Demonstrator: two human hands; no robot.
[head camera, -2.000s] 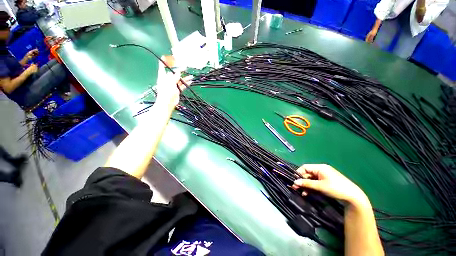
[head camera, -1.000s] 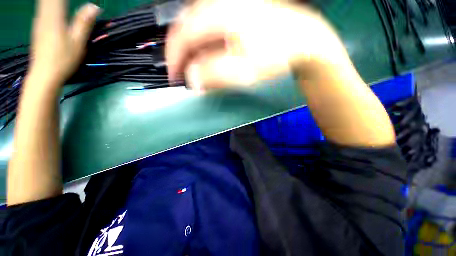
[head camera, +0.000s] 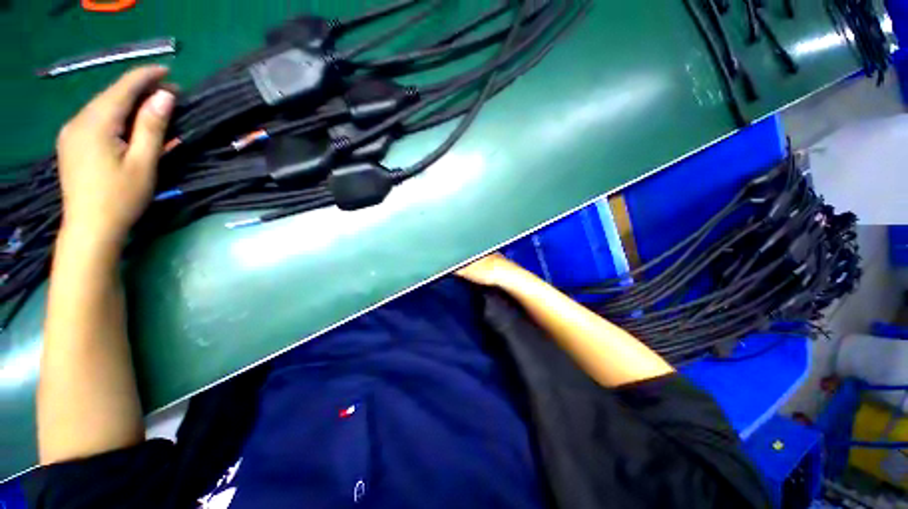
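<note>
A bundle of black cable assemblies (head camera: 214, 104) lies along the green table. Its flat moulded splitter blocks (head camera: 291, 74) sit in a loose group right of my left hand, with thicker cables running up and right. Blue, white and reddish wire tips show among the thin branches. My left hand (head camera: 108, 154) lies across the bundle, thumb and fingers around its upper side; the grip underneath is hidden. My right hand (head camera: 483, 269) is low at the table's front edge, in front of my body; its fingers are hidden.
A silver-grey knife (head camera: 110, 57) lies above my left hand. Part of an orange handle (head camera: 108, 4) shows at the top edge. More black cables (head camera: 722, 60) lie at the table's upper right. Below the table edge, a blue crate (head camera: 687, 204) stands beside a heap of black cables (head camera: 757, 258).
The view has swung right and down from the long cable spread. My right hand has left the splitter blocks and dropped to the table's front edge. My left hand remains at the bundle.
</note>
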